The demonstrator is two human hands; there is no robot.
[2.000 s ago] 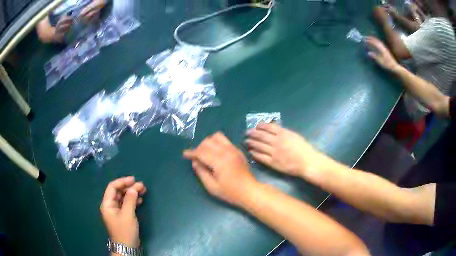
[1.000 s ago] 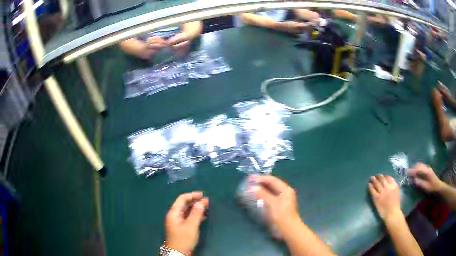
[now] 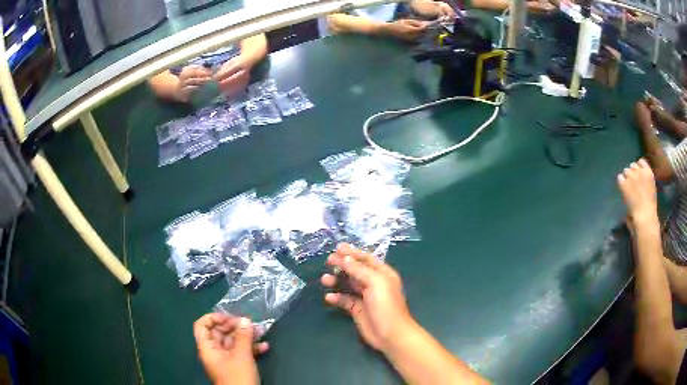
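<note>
A clear zip bag (image 3: pixel 264 292) lies tilted between my hands, its upper part over the pile's lower edge. My left hand (image 3: pixel 228 347) is at the bag's lower left edge, fingers curled and pinching it; the fingers partly hide that edge. My right hand (image 3: pixel 370 292) is right of the bag, fingers apart and empty, just below the pile. The pile of glaring clear bags (image 3: pixel 301 215) with dark contents lies in an overlapping row in front of my hands.
A white cable loop (image 3: pixel 367 129) lies behind the pile, with a black cable (image 3: pixel 561 143) to its right. A black and yellow device (image 3: pixel 482 73) stands beyond. A person opposite has another bag row (image 3: pixel 226 124). Shelf posts (image 3: pixel 83 219) stand left. Another person's arm (image 3: pixel 649 278) is at right.
My right hand brought a bag in from the right and has let it go; the bag is now at my left hand. The neighbour's hand at right has moved up and away. The view has shifted.
</note>
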